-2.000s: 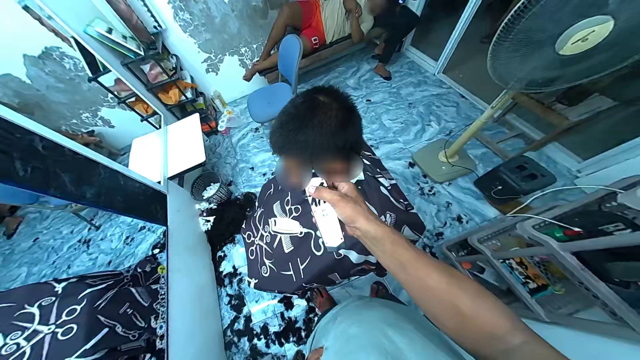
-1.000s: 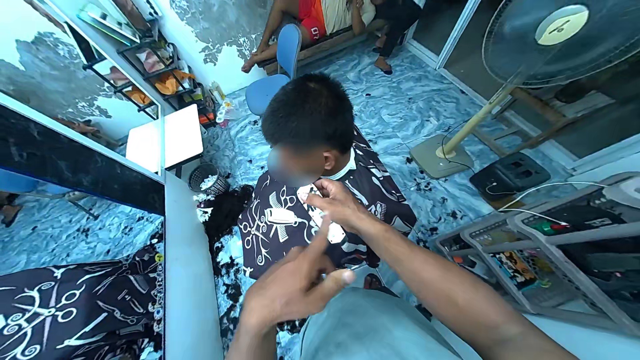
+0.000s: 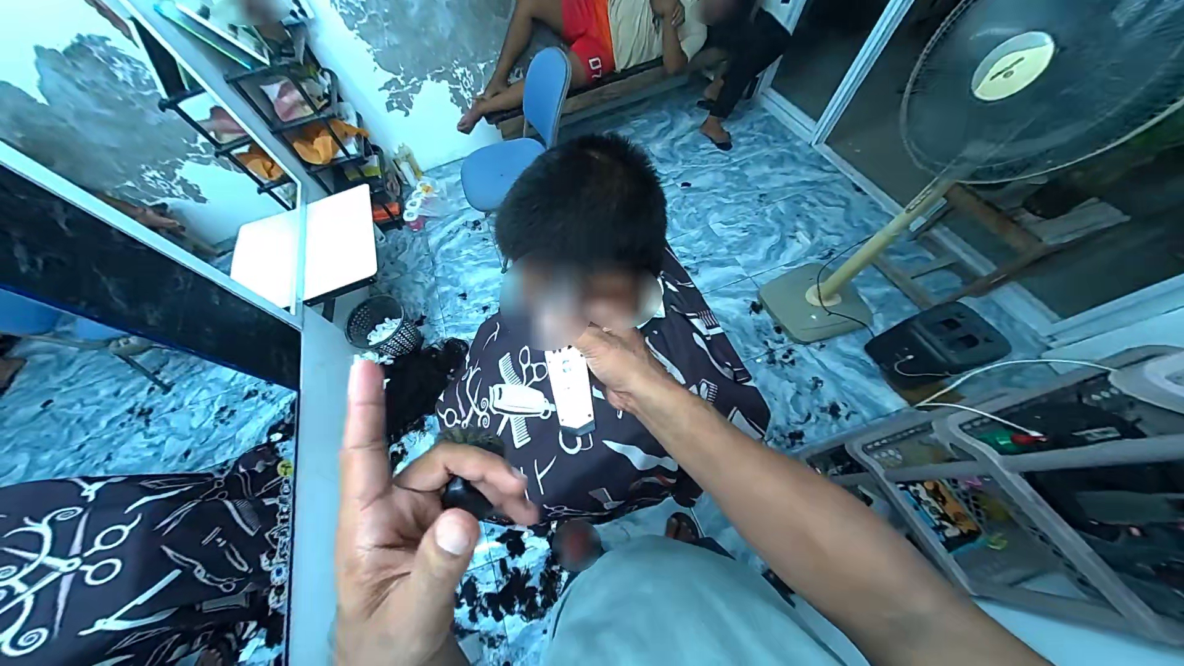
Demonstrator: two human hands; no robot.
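A person with short black hair sits facing me under a black barber's cape (image 3: 638,472) printed with scissors, combs and clippers. My right hand (image 3: 620,365) is close to the lower part of the blurred face and grips a white hair clipper (image 3: 571,388), its body slanting down over the cape. Nearer the camera, at lower left, my left hand (image 3: 407,518) has its index finger raised. Its other fingers curl around a black-handled object (image 3: 467,499), and dark bristles show just above them, like a small brush. The clipper's cutting end is hidden.
A mirror and white ledge (image 3: 319,462) run along the left, near a wastebasket (image 3: 384,326) and white tabletop (image 3: 340,242). A blue chair (image 3: 499,171) stands behind. At right are a pedestal fan (image 3: 879,240) and plastic shelving (image 3: 962,536). Cut hair lies on the floor.
My left hand has moved leftward from in front of the cape, its index finger now upright. The seated person's head, turned to the left one second ago, now faces me. My right hand still grips the clipper.
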